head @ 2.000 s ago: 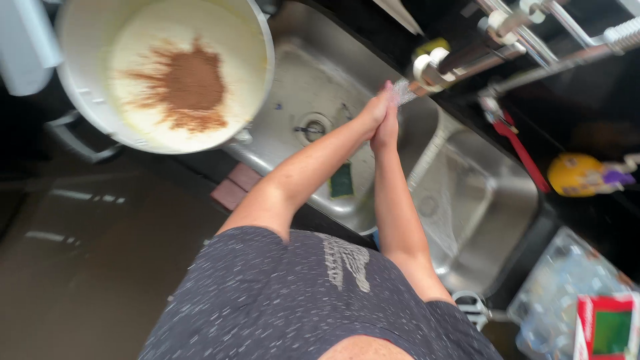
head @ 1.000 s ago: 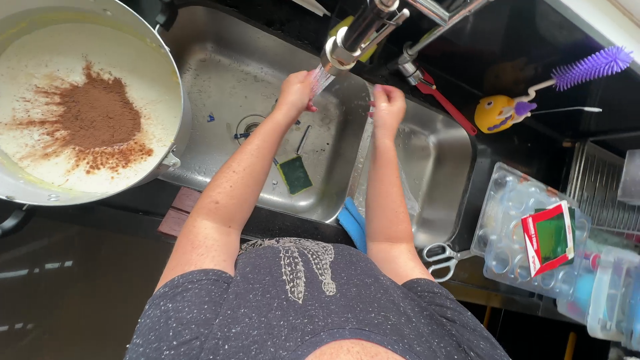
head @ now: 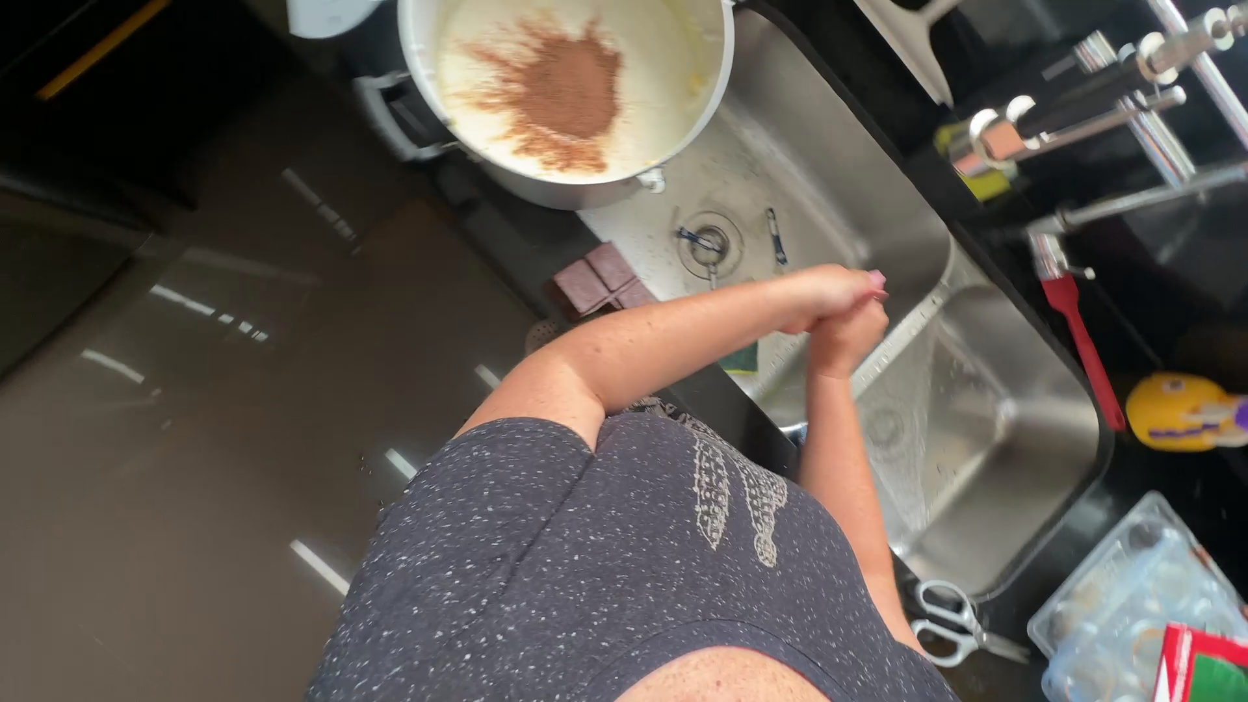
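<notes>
Over the double stainless steel sink, my left hand [head: 829,295] and my right hand [head: 850,336] are pressed together, with no object visible between them. Their fingers overlap, so how far each is closed is hidden. Below them in the basin lie a green scouring sponge [head: 741,359], partly behind my left forearm, and a small utensil near the drain strainer [head: 709,244]. The faucet [head: 996,141] is up and right of my hands. A large metal pot [head: 575,190] of pale creamy liquid, with a heap of brown powder [head: 570,88] on it, stands at the sink's left end.
A brown segmented block [head: 600,281] lies on the counter edge. Scissors [head: 951,624] with white handles and a clear plastic tray [head: 1136,585] are at the lower right. Behind the sink are a red utensil [head: 1084,351] and a yellow toy-like brush holder [head: 1180,411].
My hands were together close to the faucet, then apart on either side of it. Now they are joined again, away from the faucet. The view has turned.
</notes>
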